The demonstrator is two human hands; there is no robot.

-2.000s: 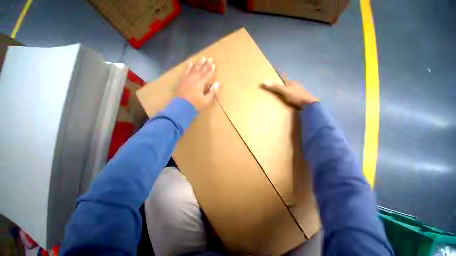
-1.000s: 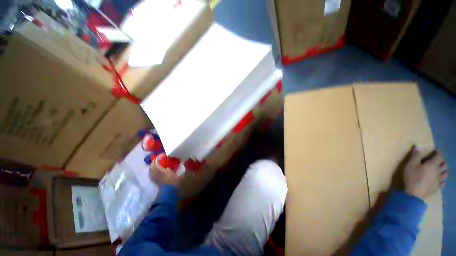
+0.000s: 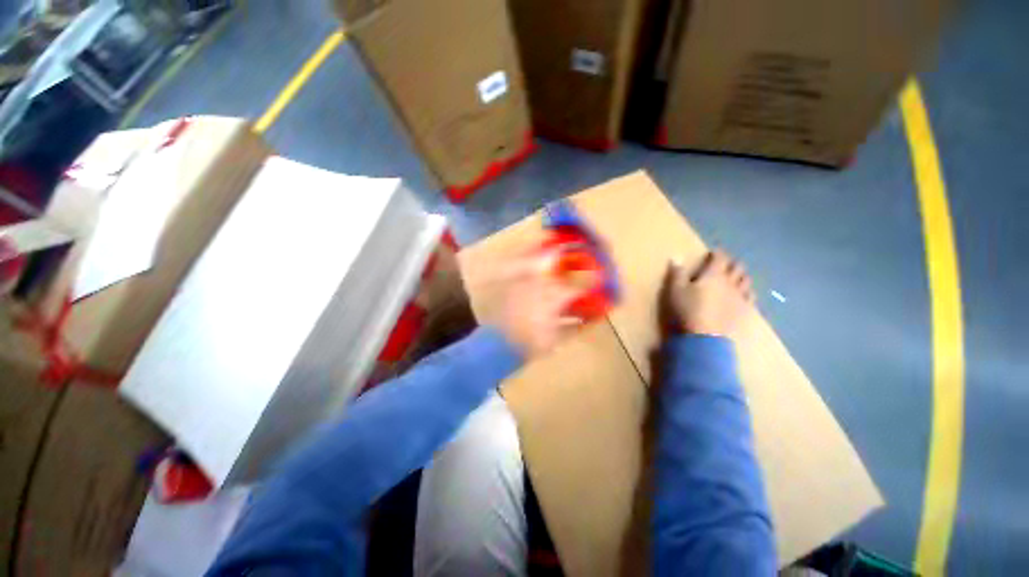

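Observation:
A brown carton (image 3: 587, 417) lies at my knees with its top flaps closed and a thin seam between them. My left hand (image 3: 530, 302) is blurred and shut on a blue and red tape dispenser (image 3: 582, 268), over the far end of the seam. Whether the tape touches the carton cannot be told. My right hand (image 3: 708, 295) lies on the right flap with its fingers bent near the far right edge; it holds nothing.
A stack of white separator sheets (image 3: 271, 304) stands at the left, with a red roll (image 3: 183, 478) by its near corner. A taped carton with a loose paper sheet (image 3: 126, 231) is further left. Several cartons (image 3: 451, 90) stand beyond. A yellow line (image 3: 939, 316) runs at the right.
My left hand has come from beside the white stack to over the carton, now with the tape dispenser. My right hand is further up the flap. The view has turned back right.

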